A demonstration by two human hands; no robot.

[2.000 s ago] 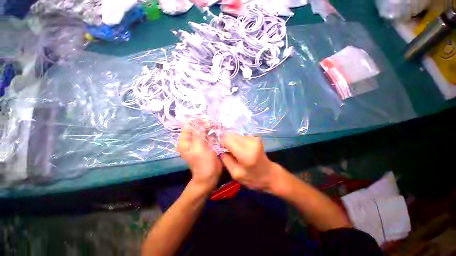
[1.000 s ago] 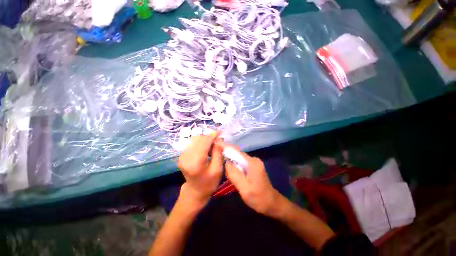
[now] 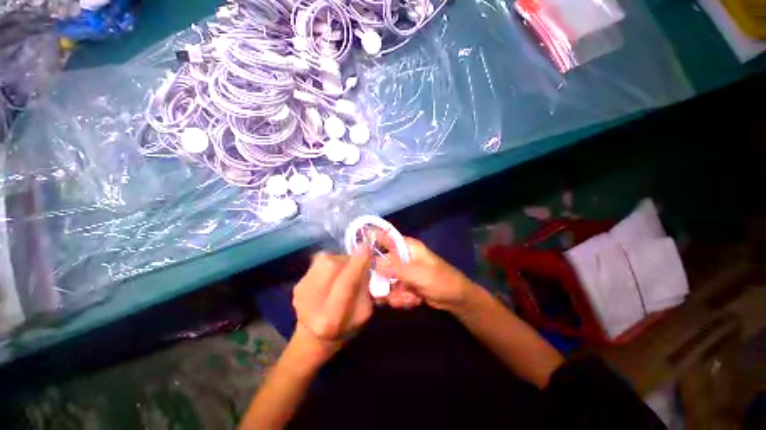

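Note:
A coiled white cable [image 3: 375,225] with a white disc end is held in front of the bench edge. My right hand [image 3: 424,273] grips the coil from the right. My left hand [image 3: 330,294] is at the coil's left side, fingers bent and closed together; a thin clear film [image 3: 334,210] shows just above it, and whether the fingers hold it is unclear. A heap of coiled white cables [image 3: 252,92] lies on the clear plastic sheet [image 3: 437,126], with several white discs [image 3: 298,184] along its near edge. A stack of clear bags with a red band [image 3: 579,29] lies right of the heap.
The green bench's front edge [image 3: 210,273] runs slanting between the heap and my hands. Blue plastic [image 3: 97,23] lies at the back left. A yellow item [image 3: 747,25] is at the far right. A red stool [image 3: 537,269] holding folded white cloth or paper [image 3: 632,273] stands at the lower right.
The view has shifted, so the heap and bag stack sit higher in the picture. The coil now shows as an open ring in my right hand, where only a pale piece showed before.

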